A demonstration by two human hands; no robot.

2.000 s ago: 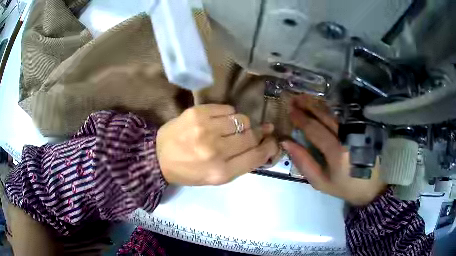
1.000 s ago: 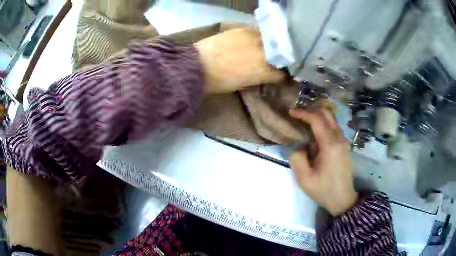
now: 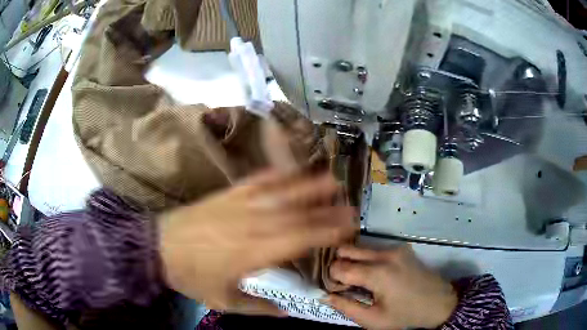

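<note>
The brown ribbed garment (image 3: 148, 138) lies bunched at the left and runs under the presser foot (image 3: 348, 134), with a narrow folded strip coming toward me. My left hand (image 3: 257, 232) is blurred, fingers extended over the cloth left of the strip; whether it grips cloth cannot be told. My right hand (image 3: 386, 283) has its fingers and thumb closed on the folded end of the cloth near the table's front edge. The needle tip is too small to make out.
The pale grey machine head (image 3: 360, 38) stands above the cloth. Two cream tension knobs (image 3: 419, 150) are right of the foot. A white bar (image 3: 250, 74) hangs left of the head. The flat machine bed (image 3: 450, 219) is at right. A measuring tape (image 3: 293, 305) runs along the front edge.
My right hand has moved from beside the foot down toward the front edge. My left hand has come back from the left of the head toward me. The cloth now stretches from foot to right hand.
</note>
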